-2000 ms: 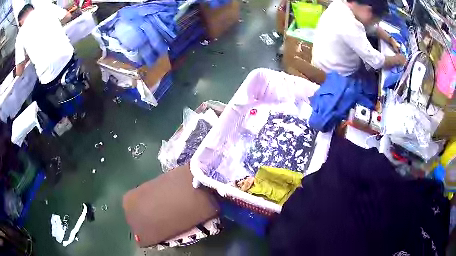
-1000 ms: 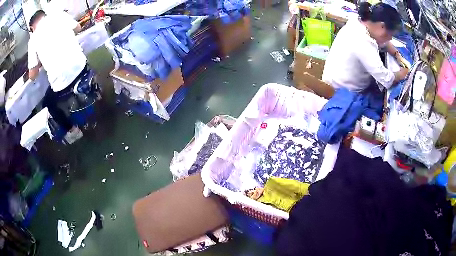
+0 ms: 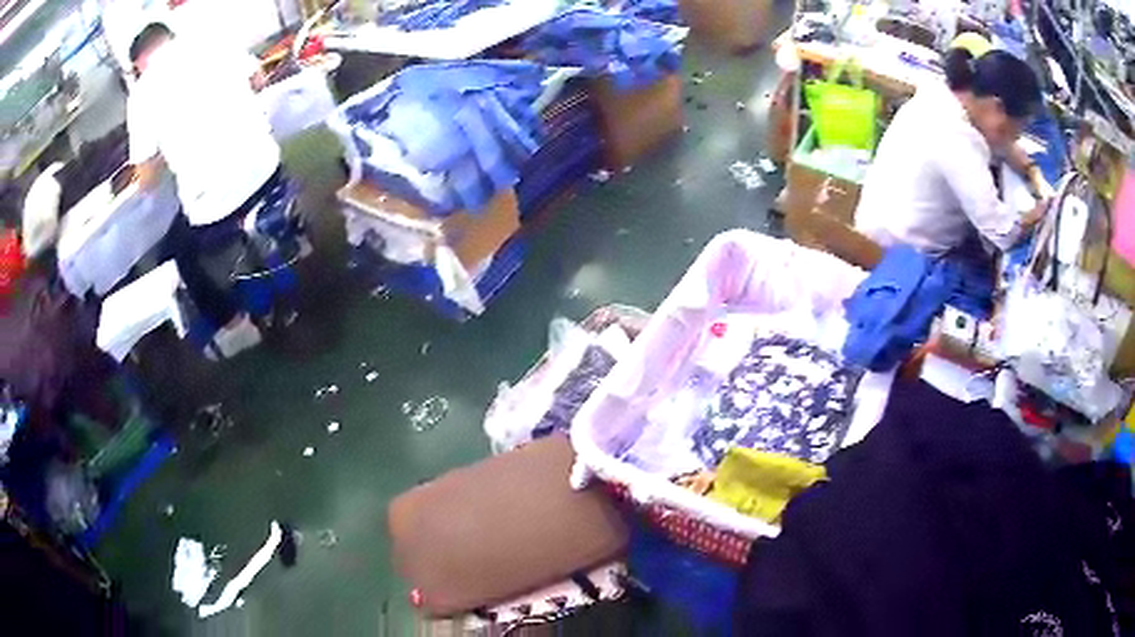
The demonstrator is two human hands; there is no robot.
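Observation:
Dark garments (image 3: 934, 523) with a few pale marks near the right edge lie heaped at the lower right. They overlap the near right corner of a white-lined basket (image 3: 647, 373). The basket holds dark cloth with a white pattern (image 3: 784, 398) and a folded yellow-green cloth (image 3: 762, 483). Neither my left hand nor my right hand is in the picture.
A brown padded stool (image 3: 510, 525) stands before the basket on the green floor (image 3: 336, 479), among white scraps. An open carton (image 3: 573, 373) is beside it. Blue cloth (image 3: 461, 125) is piled behind. A person (image 3: 205, 118) stands left; another (image 3: 934, 168) works at right.
The whole scene has shifted right and slightly down in the picture, and more shows at the left edge. The dark heap and basket keep their places relative to each other.

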